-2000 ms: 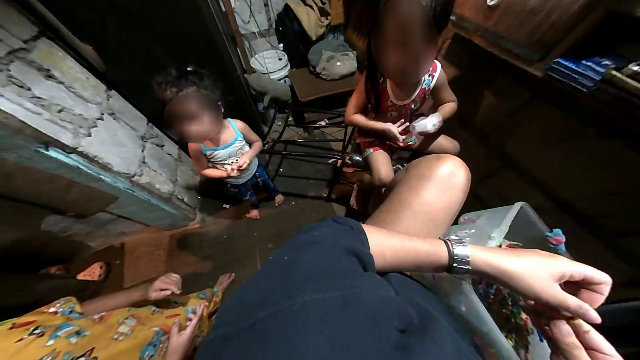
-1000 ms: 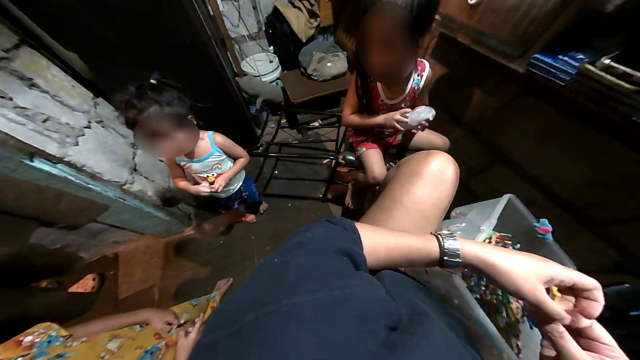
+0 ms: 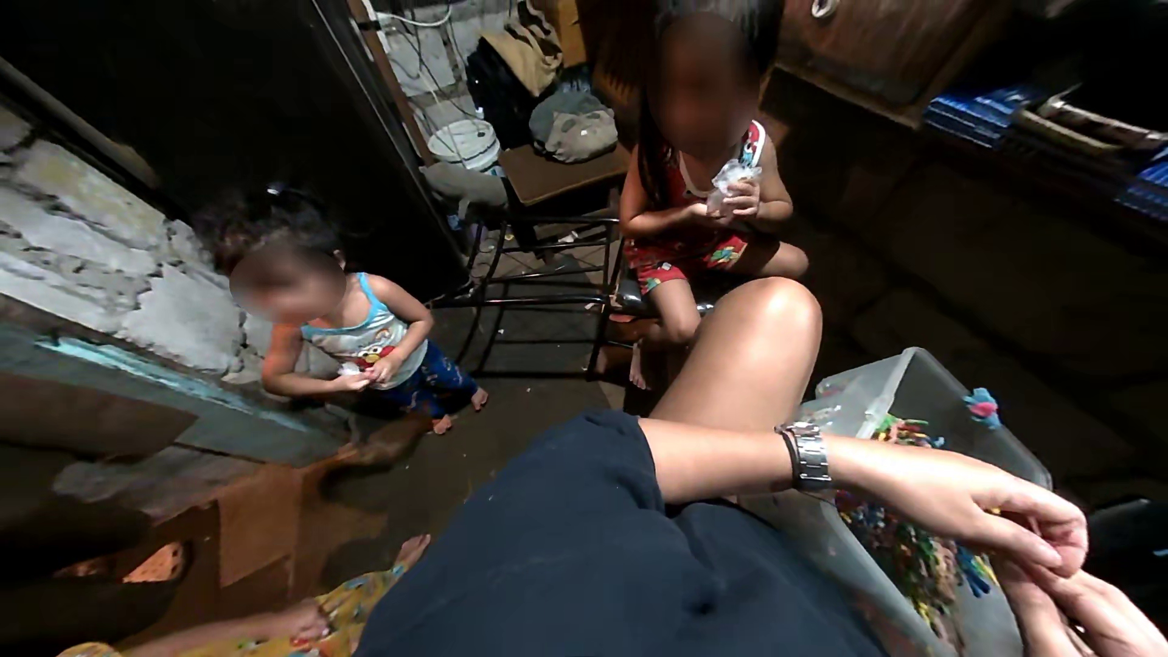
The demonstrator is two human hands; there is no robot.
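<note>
At the right of the head view, my left hand [image 3: 1013, 511], with a metal watch [image 3: 808, 456] on its wrist, reaches over a clear plastic bin [image 3: 990, 456]. Its fingers are bent and meet the fingers of my right hand [image 3: 1086, 607] at the lower right edge. Whatever lies between the fingertips is too hidden to tell. Many small multicoloured pieces [image 3: 912, 557], perhaps rubber bands or strings, lie in the bin below my hands. A pink and blue piece [image 3: 983, 408] sits on the bin's far rim.
One person [image 3: 374, 338] stands at the left; another [image 3: 698, 210] sits ahead, holding a clear plastic bag [image 3: 735, 187]. A third person in yellow patterned clothing [image 3: 351, 607] is at lower left. Beyond are a black metal frame [image 3: 547, 299], a white bucket [image 3: 464, 144] and a block wall [image 3: 173, 310].
The seated person's plastic bag has been raised toward the chest. My hands stay together over the bin; a small yellow thing seen at my fingers one second ago no longer shows.
</note>
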